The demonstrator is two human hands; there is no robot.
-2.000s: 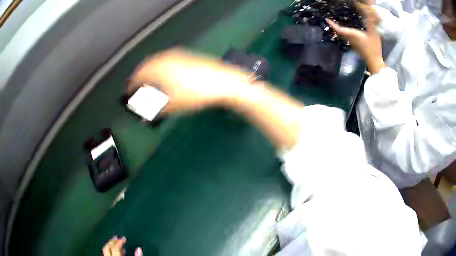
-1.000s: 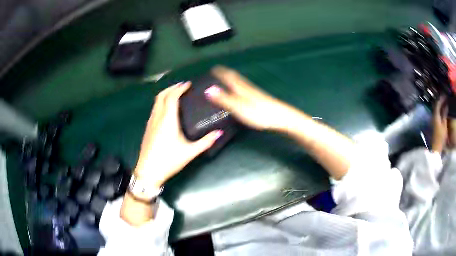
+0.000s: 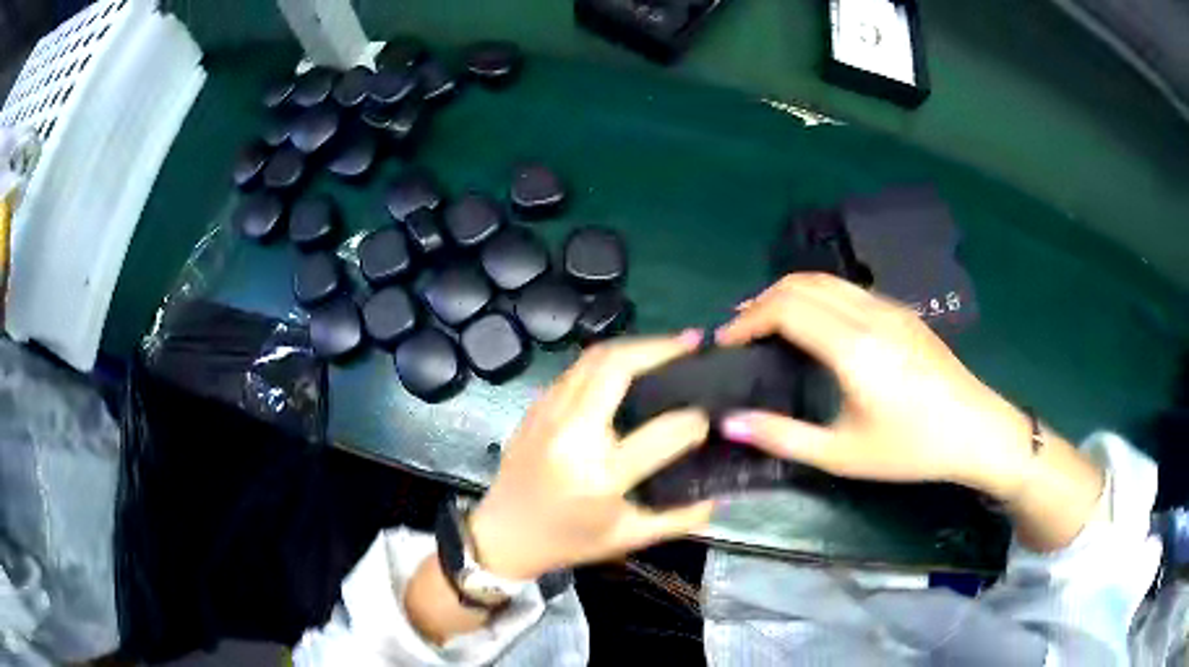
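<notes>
Both my hands are around a black insert tray [image 3: 737,476] near the bench's front edge. My left hand [image 3: 593,450] grips its left side, and my right hand [image 3: 867,391] holds its right side. Both thumbs lie on top of it. The tray is blurred, and I cannot tell what sits in its recess. A loose cluster of black rounded-square devices [image 3: 459,292] lies on the bench to the left. More black insert trays [image 3: 913,248] lie behind my right hand, with small pale icons along one edge.
A black box base with a white card [image 3: 876,39] and another black box [image 3: 645,20] stand on the far green strip. White perforated trays [image 3: 111,170] are stacked at far left. A clear plastic bag with dark contents [image 3: 228,358] lies at the left bench edge. A grey post [image 3: 326,29] stands behind the devices.
The view has turned left, bringing the device cluster to the centre left. Both hands still hold a black piece, now nearer the front edge. The boxes on the strip appear farther right.
</notes>
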